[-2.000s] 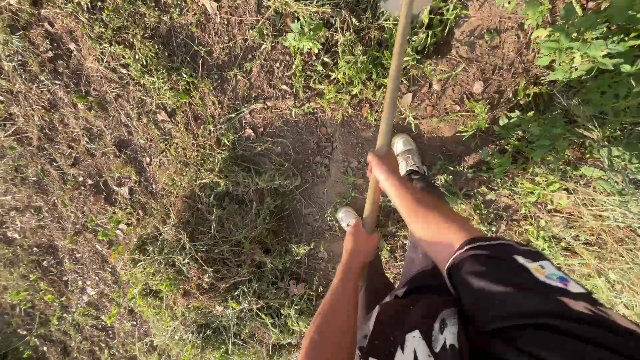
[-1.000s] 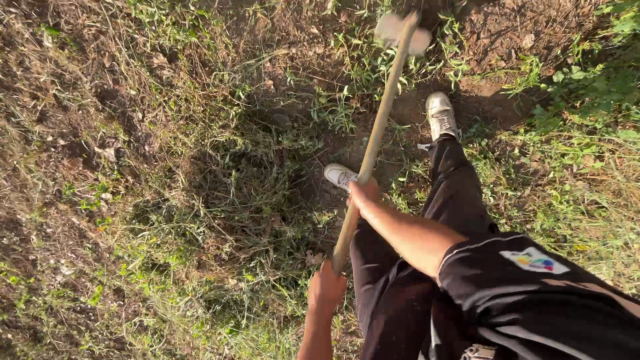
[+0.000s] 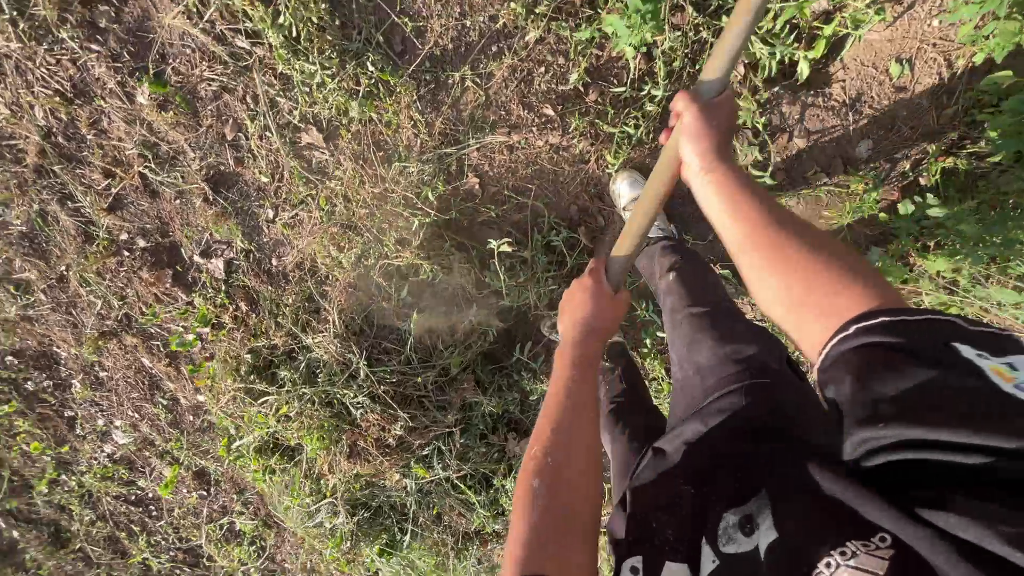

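My right hand is closed around the wooden handle of a long tool, higher up in the view. Lower down, my left hand grips the end of the same handle. The handle slants up to the top edge of the view, where the tool's head is out of sight. Below it is a light-coloured shoe on one foot; the other foot is mostly hidden behind my left hand.
A pile of cut weeds lies to the left of my feet, with a haze of dust over it. Dry grass and leaf litter spread across the left. Bare soil and leafy green plants are at the upper right.
The tool's head, in view at the top one second ago, is now out of view. Dust has appeared over the weeds. My feet have shifted, and the view has moved.
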